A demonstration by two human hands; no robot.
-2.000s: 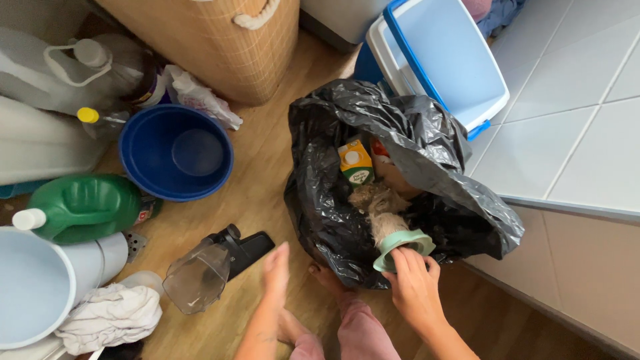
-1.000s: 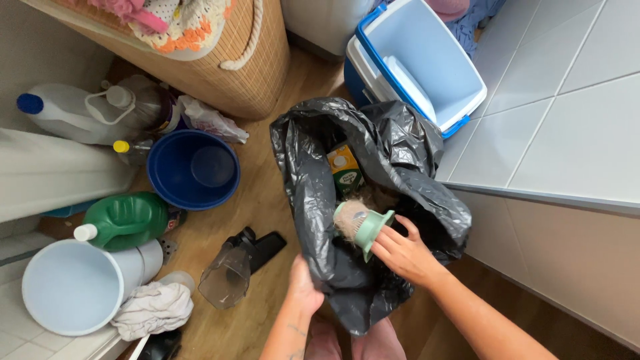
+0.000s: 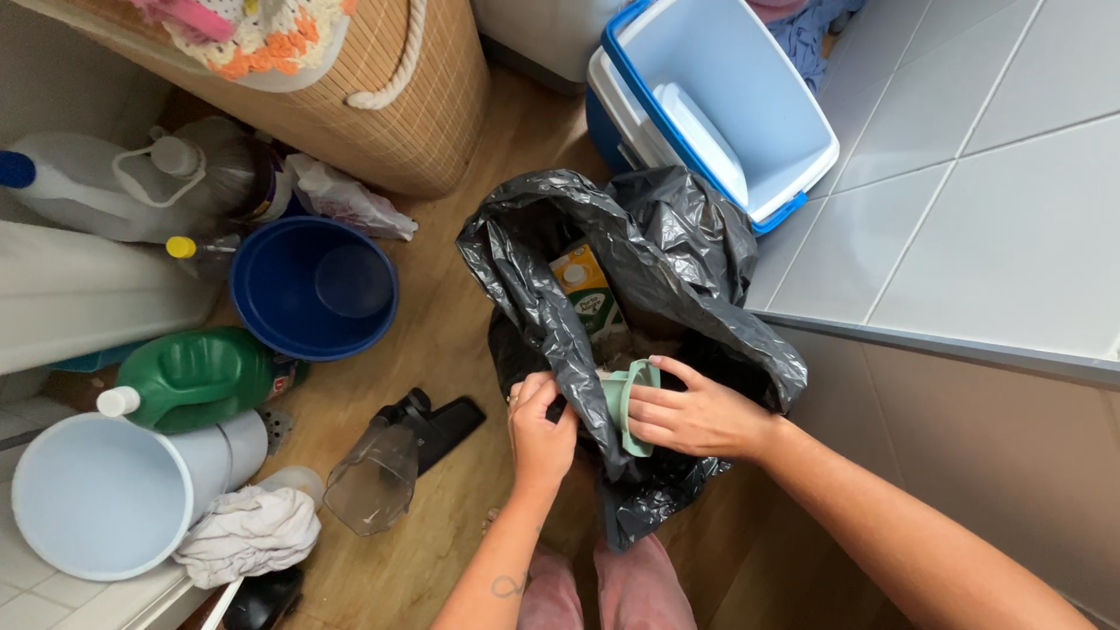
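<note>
A black plastic garbage bag (image 3: 560, 324) stands with its mouth open before me. My left hand (image 3: 540, 429) grips the near left part of its rim. In my right hand (image 3: 700, 409) is a pale green plastic filter piece (image 3: 643, 409), a vacuum cleaner's by its look, held inside the bag's mouth; its far end is hidden behind the bag's fold. Inside the bag lie a yellow and green carton (image 3: 588, 289) and some greyish dust or fluff (image 3: 619, 347). On the floor to the left rests a clear dust container (image 3: 374, 479) beside a black plastic part (image 3: 451, 430).
Left are a blue basin (image 3: 313, 289), a green jug (image 3: 197, 378), clear bottles, a white bucket (image 3: 101, 497) and a crumpled cloth (image 3: 254, 534). A woven hamper (image 3: 429, 131) and an open blue and white cooler (image 3: 752, 105) stand beyond the bag. Tiled wall (image 3: 1006, 227) at right.
My left hand, free of the bag two seconds ago, has taken hold of its rim. The green piece, earlier raised with fluff on its end, is now lower, partly behind the bag's fold.
</note>
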